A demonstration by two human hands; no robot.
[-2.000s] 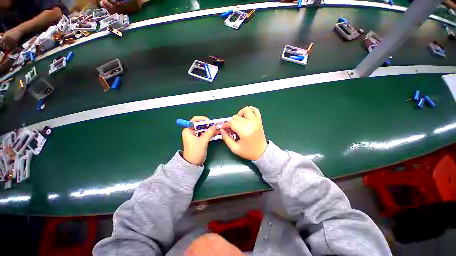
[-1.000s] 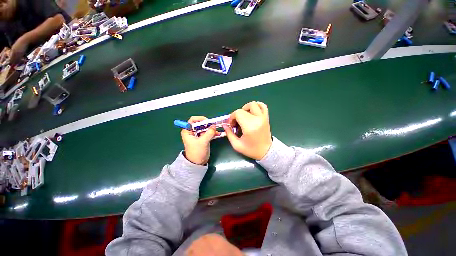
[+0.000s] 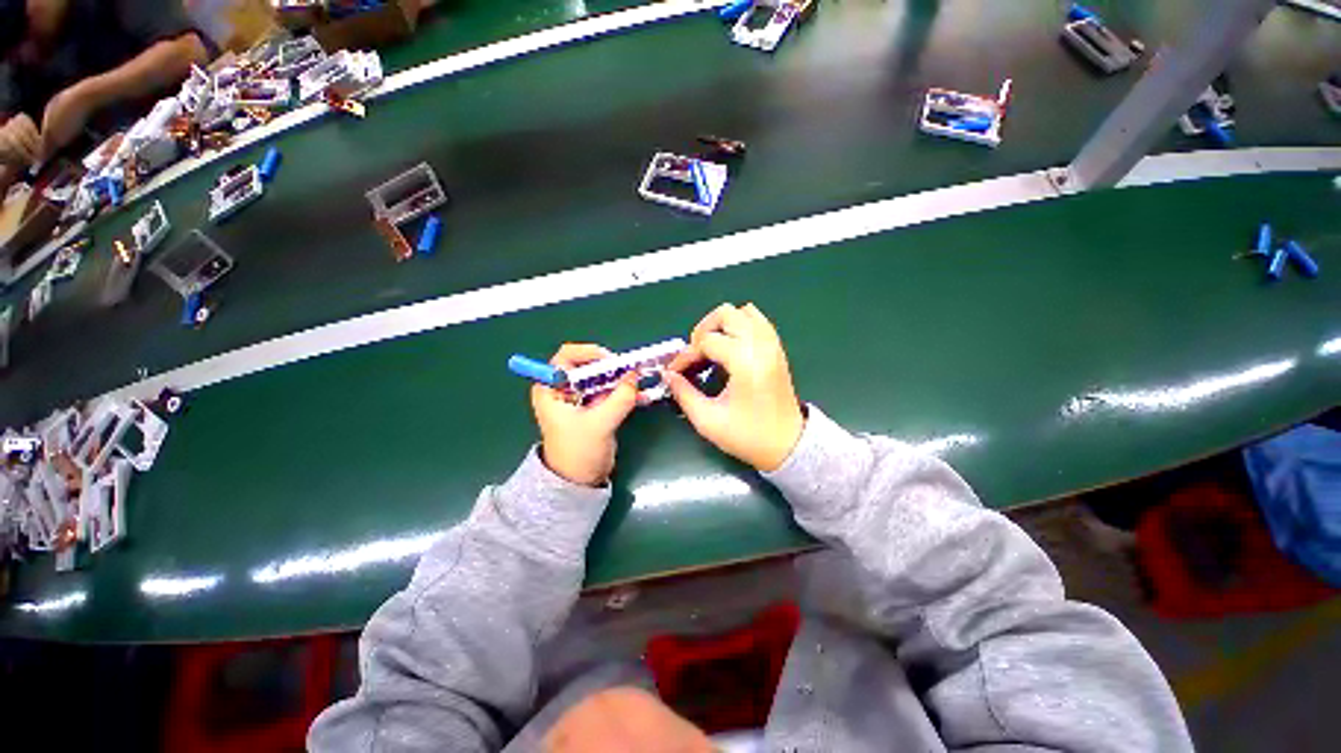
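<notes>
A white plastic housing [image 3: 625,368] is held above the dark green bench in the middle of the view. My left hand [image 3: 578,422] grips its left end. A bright blue battery [image 3: 535,369] sticks out to the left past my left fingers. My right hand [image 3: 744,390] is at the housing's right end, thumb and fingertips closed on it. A small dark part [image 3: 649,380] shows between the two thumbs at the housing. The fingers hide much of the housing, and the fine parts are too small to tell.
A pile of white housings [image 3: 71,478] lies at the left. Several loose blue batteries [image 3: 1281,253] lie at the right. A pale rail [image 3: 635,275] separates the bench from the green belt, which carries part-filled housings [image 3: 682,183]. A grey post [image 3: 1172,97] rises at upper right.
The units on the belt have moved right in view. The view has shifted slightly. A dark part now shows between my thumbs; both hands still hold the housing.
</notes>
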